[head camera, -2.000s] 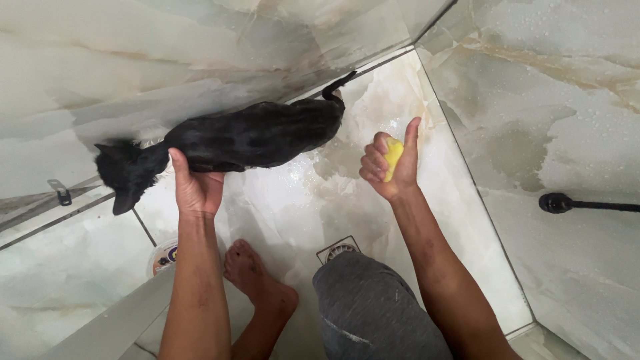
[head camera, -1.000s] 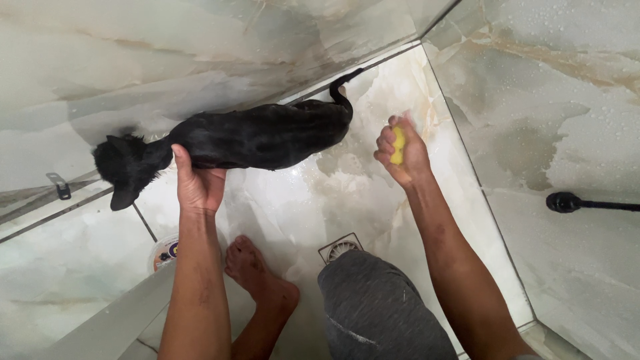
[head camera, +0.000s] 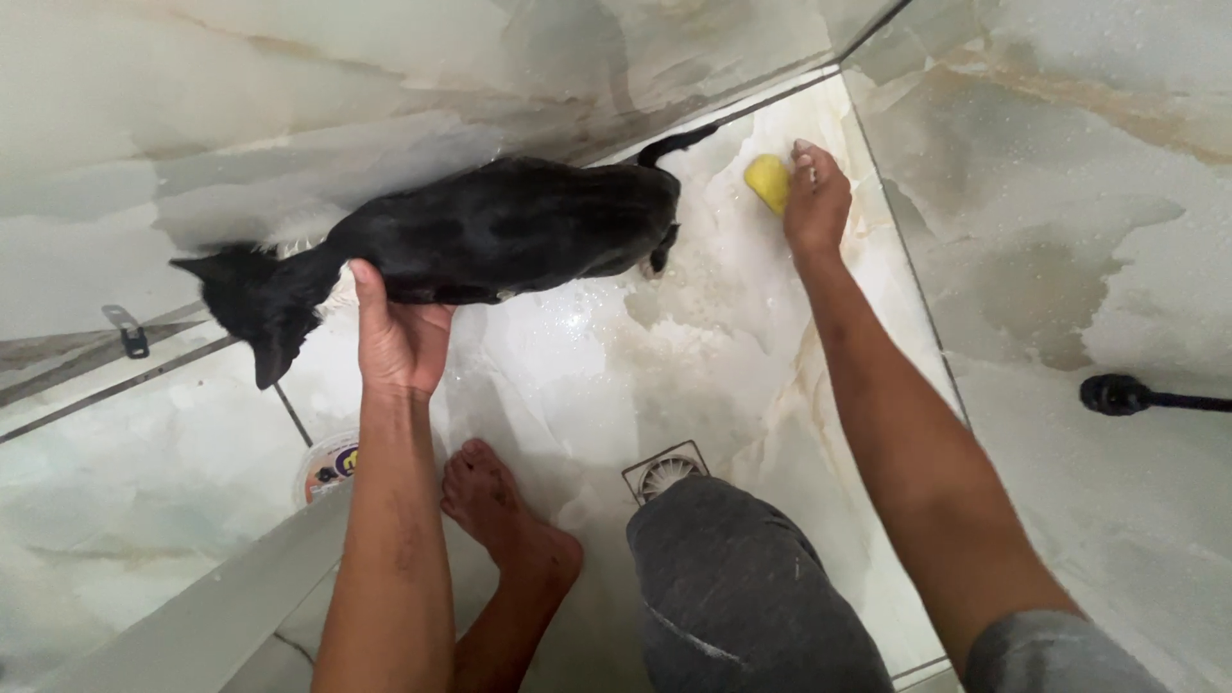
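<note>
A wet black cat (head camera: 500, 231) stands along the tiled wall, its head toward the left and its tail toward the corner. Under its chest and front is my left hand (head camera: 399, 337), thumb up against its near side and the other fingers partly hidden beneath the body. To the right of the cat's rear, my right hand (head camera: 818, 197) holds a yellow sponge-like piece (head camera: 768, 183) at its fingertips, apart from the cat.
A square floor drain (head camera: 669, 472) lies by my grey-clad knee, with my bare foot (head camera: 491, 500) to its left. A round tub with a printed lid (head camera: 332, 467) sits behind my left forearm. A black-ended rod (head camera: 1116, 395) shows at right; a small dark clip (head camera: 130, 337) is at left.
My right hand has turned, and the yellow piece, earlier enclosed in the fingers, now shows at their left side. The left hand stays at the cat's chest.
</note>
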